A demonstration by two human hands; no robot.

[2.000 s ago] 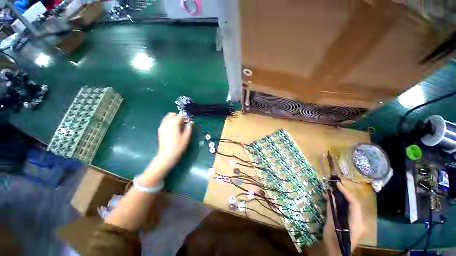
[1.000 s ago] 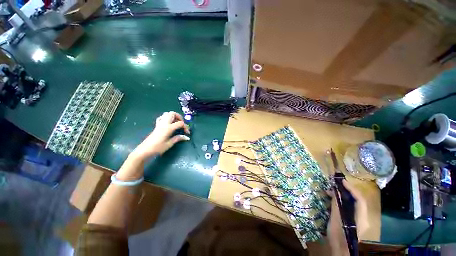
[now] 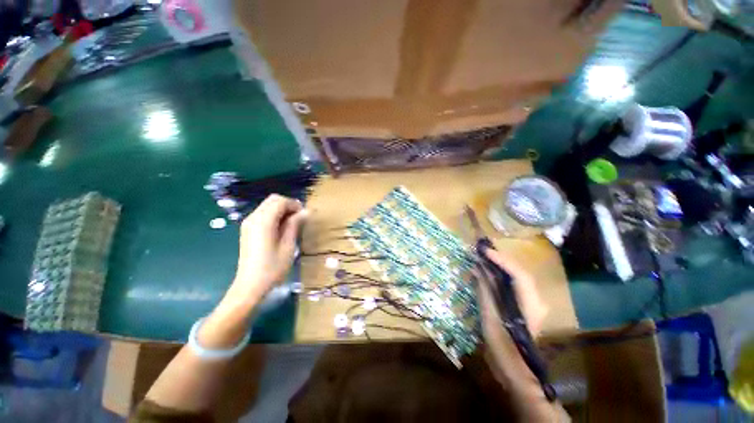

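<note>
The green and white PCB panel (image 3: 422,268) lies slanted on the tan board (image 3: 347,192). Several black-wired round components (image 3: 358,327) hang off its left edge. My left hand (image 3: 271,244) is left of the panel, thumb and fingers pinched near the board's left edge. The image is blurred and I cannot tell if a component is between the fingertips. My right hand (image 3: 517,306) holds the black soldering iron (image 3: 502,289) over the panel's right edge, its tip pointing up and left. A bundle of wired components (image 3: 256,190) lies behind my left hand.
Stacked PCB panels (image 3: 73,260) stand at the far left. A round tin with silvery contents (image 3: 533,203) is right of the panel. The green ring (image 3: 601,171), solder spool (image 3: 657,130) and soldering stand (image 3: 641,216) are further right. The cardboard-covered box (image 3: 397,74) rises behind.
The view has turned right. My left hand has moved right from the green bench toward the panel, and its fingers have closed together. My right hand still holds the iron.
</note>
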